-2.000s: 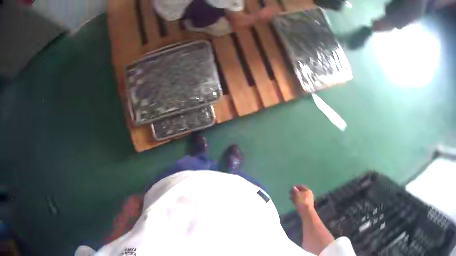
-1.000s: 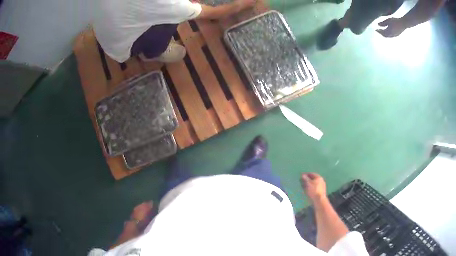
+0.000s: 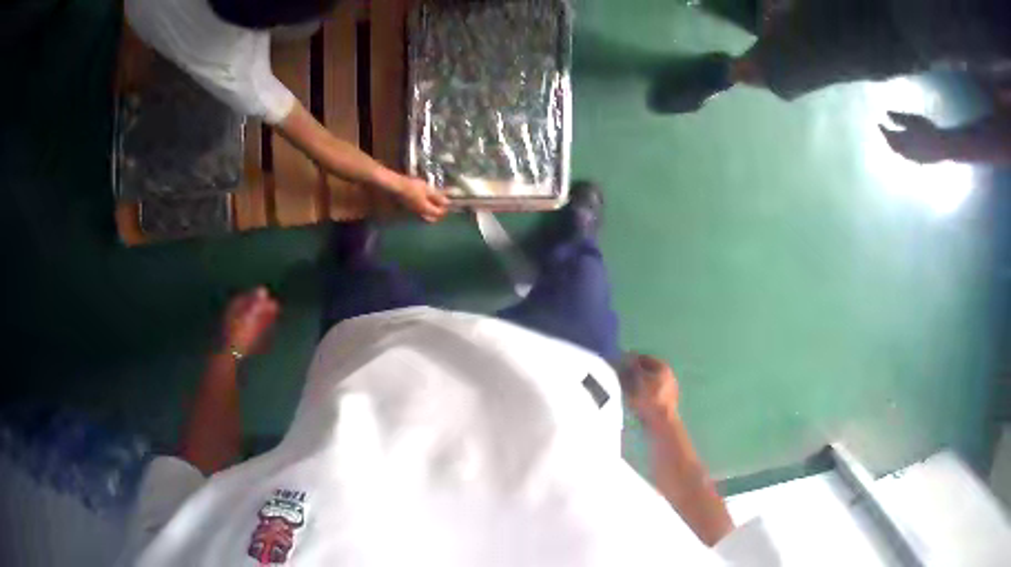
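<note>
A film-wrapped tray (image 3: 490, 94) lies at the right side of the wooden pallet (image 3: 290, 177); white glare runs along its film. Darker stacked trays (image 3: 181, 144) lie at the pallet's left side, with a lower tray (image 3: 186, 215) sticking out towards me. My left hand (image 3: 251, 321) hangs at my left side, blurred, away from the trays; its fingers are unclear and no held thing shows. My right hand (image 3: 652, 388) hangs beside my right thigh, fingers curled in, with nothing visible in it.
Another person's hand (image 3: 424, 199) is at the right tray's near left corner. A second person's foot (image 3: 693, 84) and hand (image 3: 931, 138) show at the upper right. A white strip (image 3: 504, 249) lies on the green floor by my feet. White surfaces (image 3: 809, 521) stand at the lower right.
The view has turned and shifted, and the right tray now lies straight ahead. The other person's arm has reached to its near corner. The black plastic pallet has left view. My hands remain at my sides.
</note>
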